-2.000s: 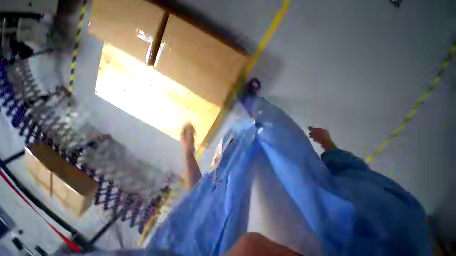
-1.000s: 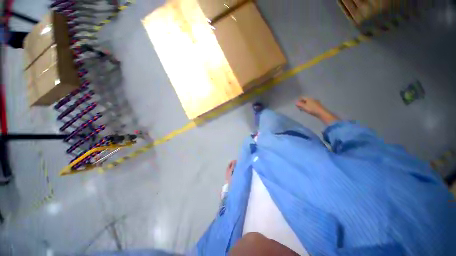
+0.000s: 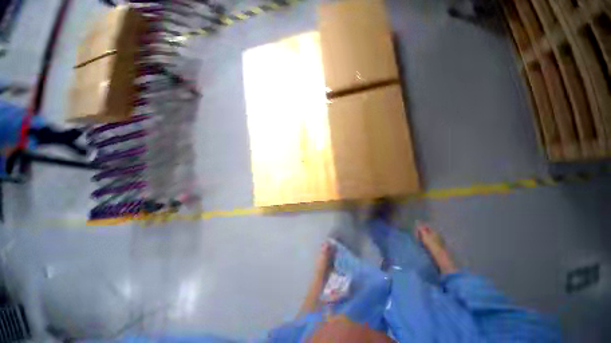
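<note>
Two brown cartons lie side by side on the right part of the low pallet (image 3: 289, 127): a far carton (image 3: 356, 41) and a near carton (image 3: 374, 144), with a dark gap between them. The pallet's left part is bare and brightly lit. My left hand (image 3: 326, 256) is small and blurred, below the pallet's near edge beside my smock. My right hand (image 3: 432, 240) is just below the near carton's right corner. Neither hand touches a carton, and no held thing shows; the finger positions are too blurred to tell.
Another taped carton (image 3: 100, 74) is on the expandable wheeled conveyor (image 3: 120, 171) at the left. A person's blue sleeve (image 3: 12, 127) shows at the left edge, near a red strap (image 3: 35, 100). Stacked empty pallets (image 3: 563, 80) stand at the upper right. Yellow tape (image 3: 476, 190) crosses the floor.
The view has turned, so the pallet now lies straight ahead and the stacked pallets show more fully. A blue sleeve has appeared at the left. Both hands remain low beside my smock.
</note>
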